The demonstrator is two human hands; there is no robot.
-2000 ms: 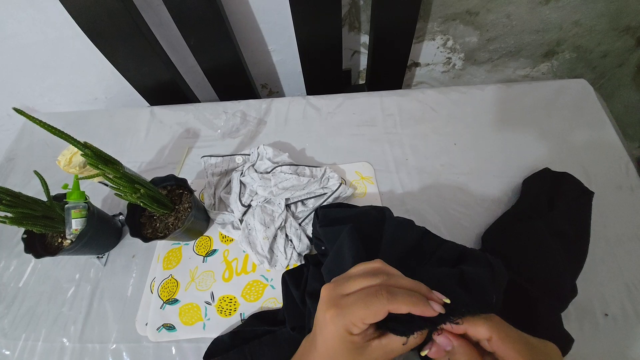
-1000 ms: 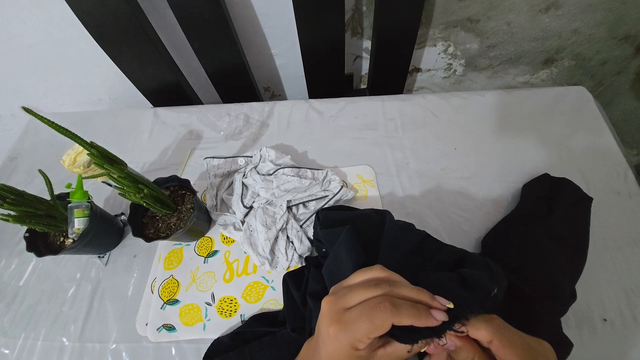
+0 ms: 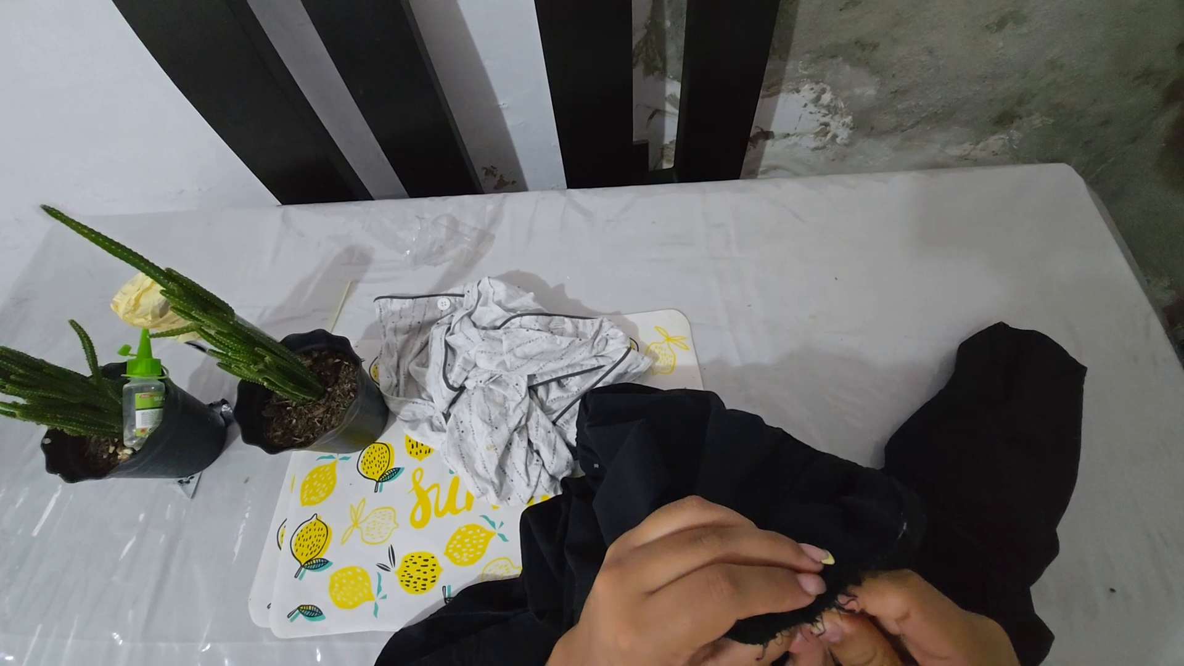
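Black fabric lies bunched across the lower middle, with another part of black cloth spread to the right. My left hand grips a frayed edge of it, thumb below and fingers on top. Close against it, my right hand pinches the same edge, where loose dark threads show. The fingertips of both hands meet there and partly hide one another; whether a needle is between them I cannot tell. A crumpled white patterned garment with dark piping rests behind the black fabric.
Lemon-print placemats lie under the garments on a table with a pale cover. At the left stand two potted succulents, with a small green-capped bottle in one pot. Dark slats rise behind the table.
Both hands stay at the frayed edge of the black fabric, with only small shifts of the fingers.
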